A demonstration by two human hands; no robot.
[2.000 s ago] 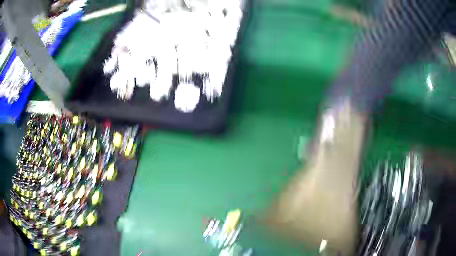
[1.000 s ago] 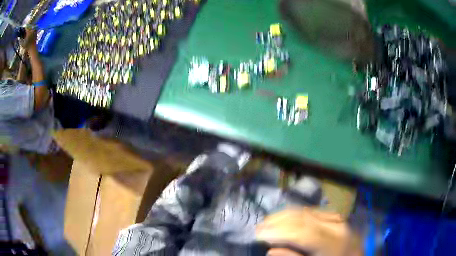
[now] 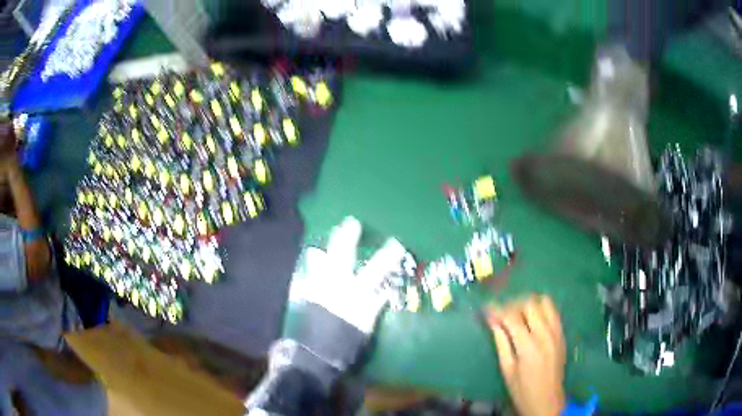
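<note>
My left hand [image 3: 338, 284], in a white glove with a grey cuff, reaches over the bench with fingers spread. Its fingertips meet the left end of a loose row of small circuit boards with yellow blocks [image 3: 441, 295]; blur hides whether it grips one. Another board [image 3: 484, 189] lies just behind the row. My right hand [image 3: 533, 345] is bare, with a blue wristband [image 3: 582, 406]. It is low over the mat in front of the row's right end, fingers slightly apart, no held item visible.
Dense yellow-dotted boards [image 3: 183, 179] cover a dark mat at left. A black tray [image 3: 390, 58] of white parts is behind. A beige cone hood [image 3: 598, 183] hangs at right by tangled dark parts [image 3: 675, 284]. A person's arm [image 3: 24, 207] is far left; a cardboard box [image 3: 146, 374] is below.
Both hands have come onto the bench; the right was over my lap and the glove was not clear. The view has shifted, so the black tray shows again and my lap has left the picture.
</note>
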